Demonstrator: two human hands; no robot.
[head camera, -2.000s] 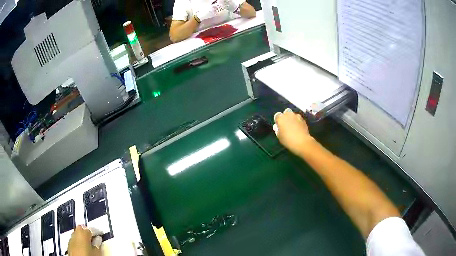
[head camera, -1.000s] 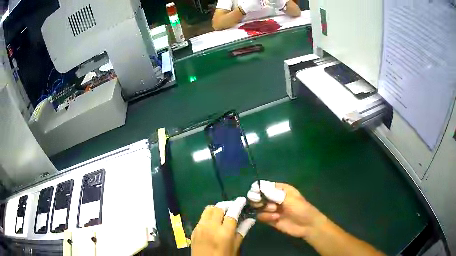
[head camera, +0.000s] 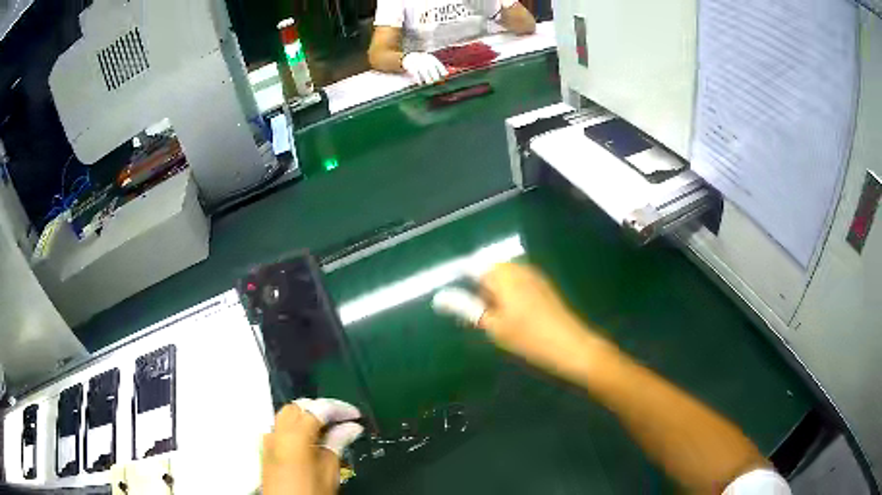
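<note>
My left hand, with white finger cots, holds a phone middle frame by its near end. The frame is tilted up, its camera end pointing away, between the left conveyor and the green mat. My right hand is over the green mat, blurred, with white cots on its fingertips; whether it holds something small cannot be told. Clear film scraps lie on the mat near my left hand.
Several phone frames lie on the left conveyor belt. One frame lies on the right conveyor beside the cabinet. A grey machine stands at left. Across the bench is a person with gloved hands.
The held frame has moved left toward the left conveyor in my left hand. My right hand has let go of it and moved up and away. The other person's gloved hand has lowered to the table.
</note>
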